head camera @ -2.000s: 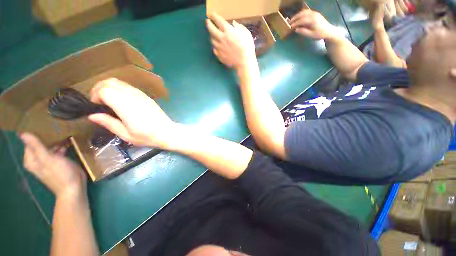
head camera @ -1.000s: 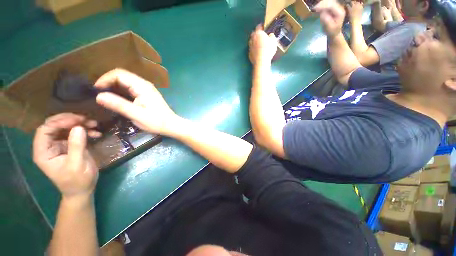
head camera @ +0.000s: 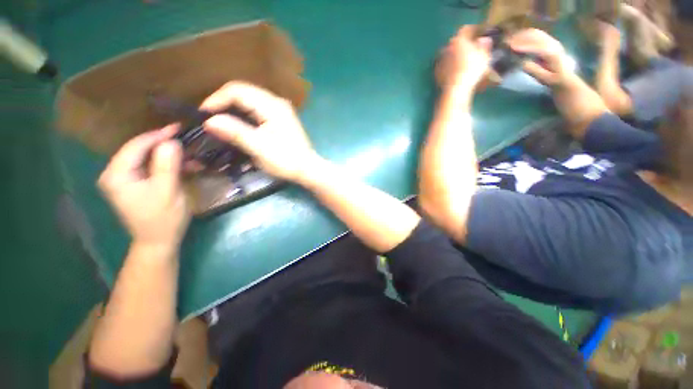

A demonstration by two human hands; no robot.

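Observation:
The open brown product box lies on the green table with its lid folded back, away from me. My left hand is at the box's left side, and my right hand is over its middle. Between their fingertips they hold a dark cable, blurred by motion. Below it, a shiny clear accessory bag shows inside the box, partly hidden by my right hand.
A co-worker at the right holds a small dark item over the table. More hands show at the upper right. A pale rod-like object is at the upper left. Brown cartons and a blue frame stand at the lower right.
My hands have come together on the cable, which my right hand alone held earlier. The view has shifted, so the box appears farther right. The co-worker's hands now hold a dark item.

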